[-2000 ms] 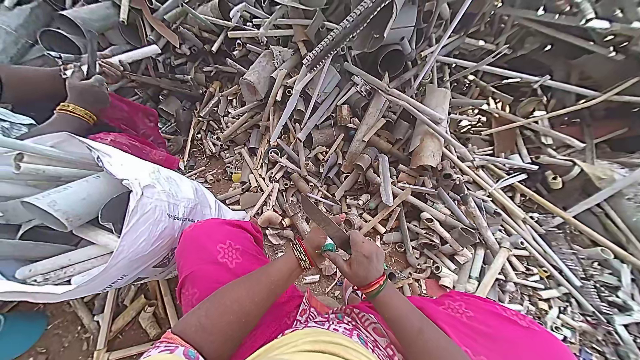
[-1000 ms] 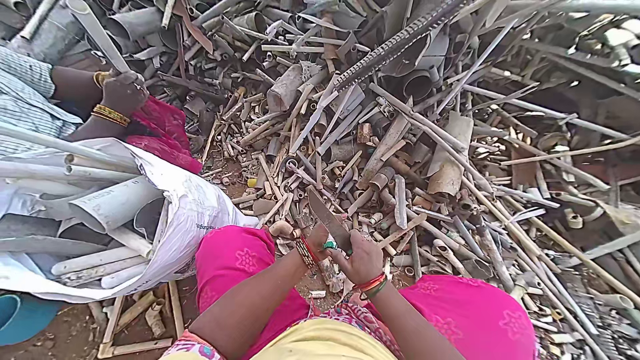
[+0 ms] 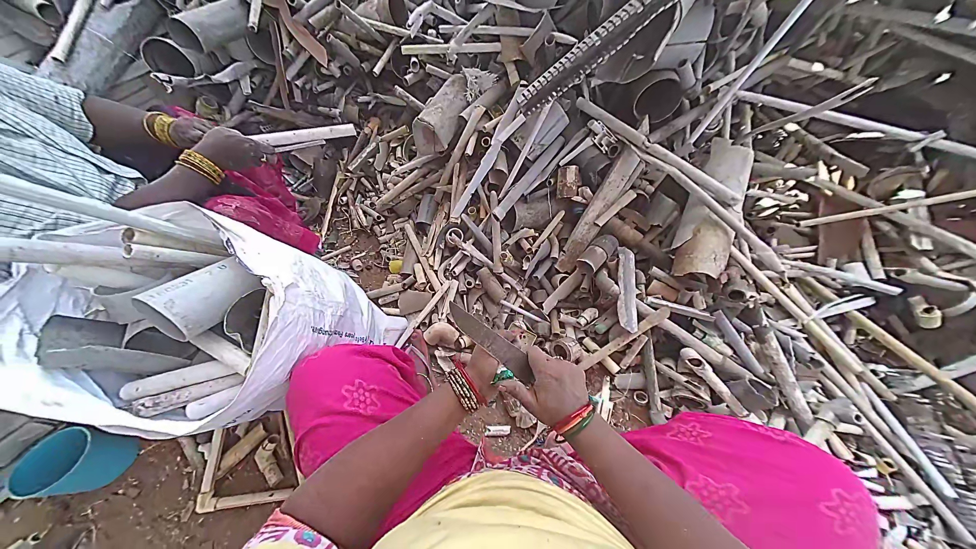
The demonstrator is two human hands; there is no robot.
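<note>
A broad, flat, dark metal blade, apparently a knife point(image 3: 486, 335), slants up and left between my hands, above my lap. My right hand point(image 3: 555, 385) closes around its lower end; the handle is hidden in the grip. Close against the blade's lower side is my left hand point(image 3: 485, 372), with its fingers curled and partly hidden, so whether it grips anything is unclear. Beyond both hands lies a dense heap of cut plastic pipe pieces point(image 3: 627, 290), short fittings and strips.
At left, a white woven sack point(image 3: 305, 305) holds grey pipes point(image 3: 200, 299). A blue plastic container point(image 3: 72, 461) and a thin rectangular frame point(image 3: 252, 499) lie below it. Another person's hands point(image 3: 229, 149) hold a pale strip point(image 3: 305, 136) at upper left. Long poles point(image 3: 831, 335) cross the heap at right.
The other person's hands held a pale pipe pointing up and left a second ago; now a pale strip points right from them. My hands and the blade stay in nearly the same pose.
</note>
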